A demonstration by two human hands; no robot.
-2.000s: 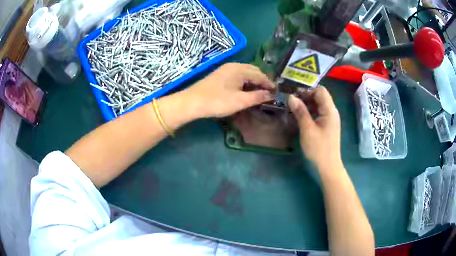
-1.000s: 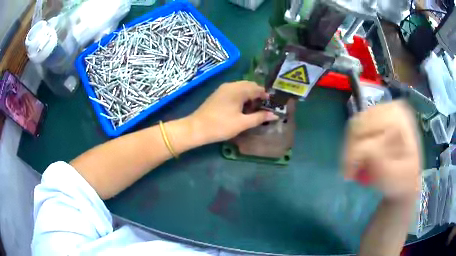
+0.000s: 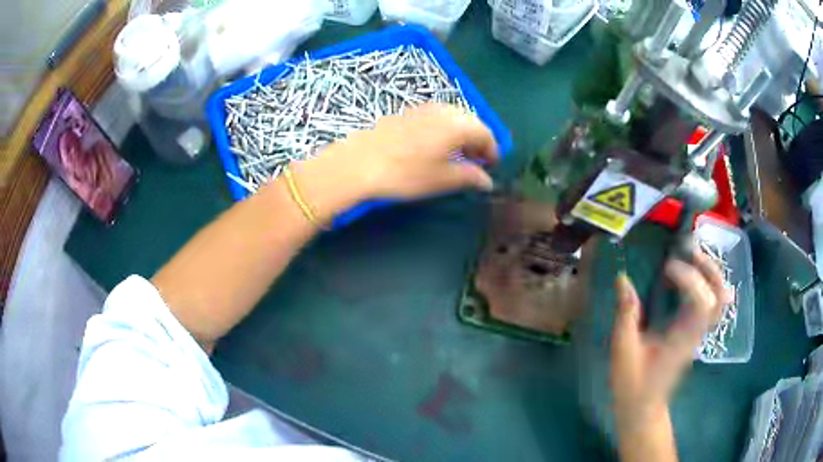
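Note:
My left hand (image 3: 424, 155) is over the right part of the blue tray (image 3: 494, 135), which is heaped with thin silver pins (image 3: 298, 108). Its thumb and fingertips are apart, and no piece shows between them. My right hand (image 3: 654, 329) is blurred, right of the press base plate (image 3: 519, 293). Its thumb and fingers are spread around the dark, blurred press lever (image 3: 670, 280); whether it grips the lever cannot be told. The press ram (image 3: 570, 236) stands over a small metal fixture (image 3: 543, 257) on the brown plate. The warning label (image 3: 614, 198) faces me.
A clear box of pins (image 3: 735, 307) is right of the press, with a red bin (image 3: 722, 185) behind. A clear jar (image 3: 167, 99) and a propped phone (image 3: 87, 158) are at left. Small clear boxes (image 3: 541, 32) stand at the back; more (image 3: 785, 420) are at lower right.
My left hand has left the fixture and moved up-left to the tray. My right hand went from the fixture to the lever, and its fingers are now more spread. The view has shifted.

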